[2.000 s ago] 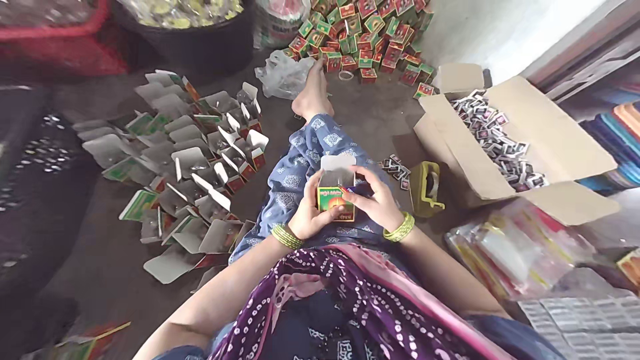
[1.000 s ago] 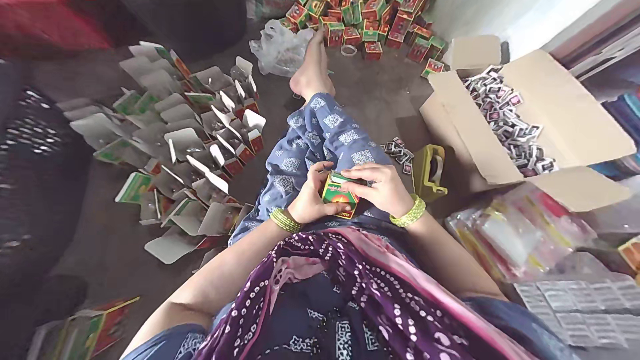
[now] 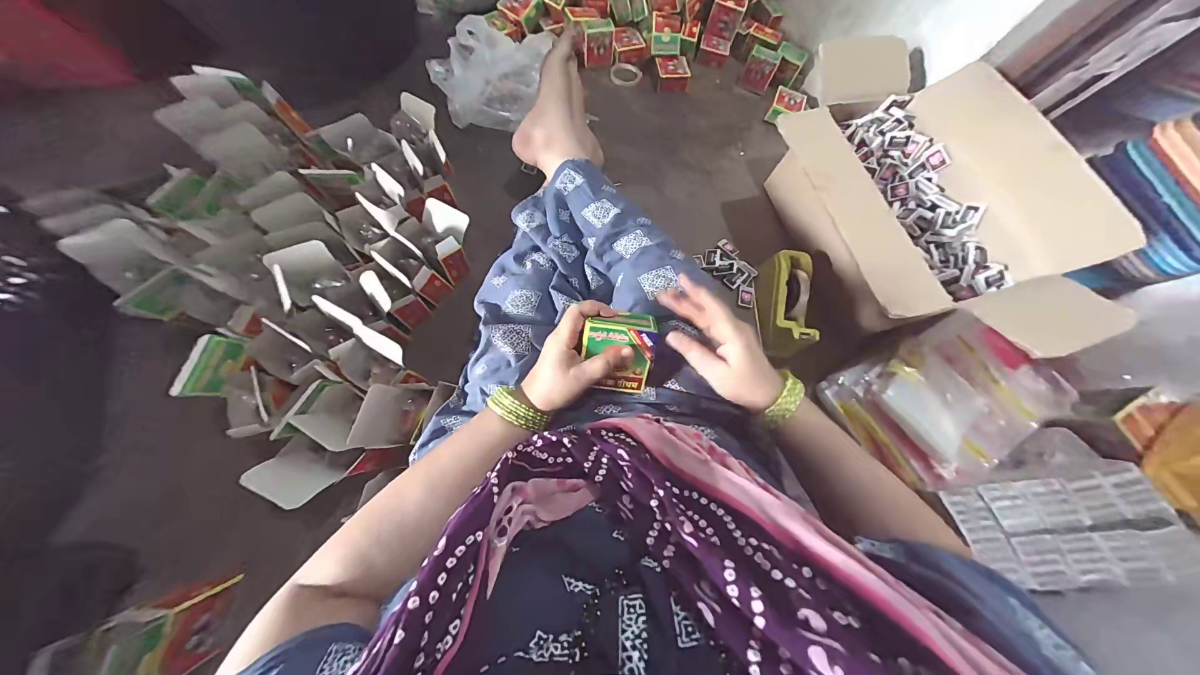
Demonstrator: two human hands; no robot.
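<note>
My left hand (image 3: pixel 577 361) holds a small green, yellow and red printed carton (image 3: pixel 621 354) above my lap, thumb across its front and fingers at its far side. The carton's top looks closed. My right hand (image 3: pixel 717 347) is just right of the carton, fingers apart, with nothing in it. Beyond that hand, small black-and-white packets (image 3: pixel 727 266) lie in a loose pile on the floor, beside a yellow tape dispenser (image 3: pixel 786 305) with a roll in it.
Many open-flapped cartons (image 3: pixel 309 272) stand on the floor at left. Closed cartons (image 3: pixel 671 73) are heaped at the top, near a clear plastic bag (image 3: pixel 483 75) and a tape roll (image 3: pixel 625 74). At right are a cardboard box (image 3: pixel 844 225) of small packets and plastic-wrapped stacks (image 3: pixel 947 398).
The carton's raised flap, upright two seconds ago, is now down. My right hand has come off the carton and moved to the right of it; my left hand still holds it.
</note>
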